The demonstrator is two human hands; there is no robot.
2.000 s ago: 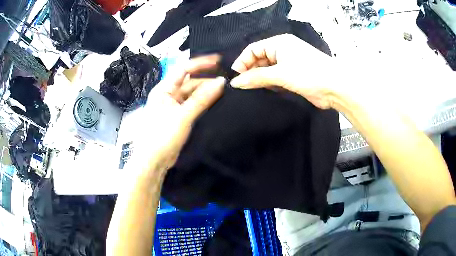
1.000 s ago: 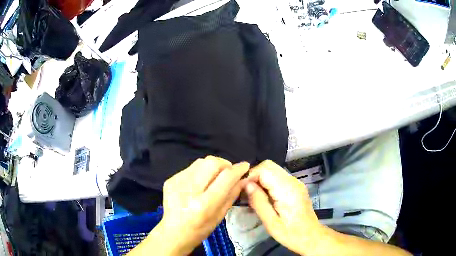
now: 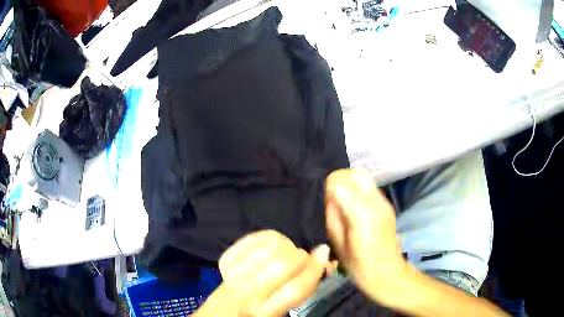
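A large black garment panel (image 3: 241, 124) lies over the white table and hangs over its front edge towards my lap. Its upper end has a ribbed band. My left hand (image 3: 272, 272) is curled at the panel's lower edge, with thumb and fingers pinched together. My right hand (image 3: 365, 229) is just right of it, blurred, also curled at the lower edge. The fingertips of both hands are close together; what lies between them is too blurred to make out.
A phone (image 3: 481, 36) lies at the upper right, with a white cord (image 3: 530, 148) hanging off the table's right front. A black plastic bag (image 3: 93, 117) and a grey box (image 3: 55, 167) stand at the left. A blue basket (image 3: 167, 303) is below the table edge.
Both hands have moved from high on the panel down to its lower edge, and the panel now lies spread out. In the last second, my right hand has turned and risen slightly.
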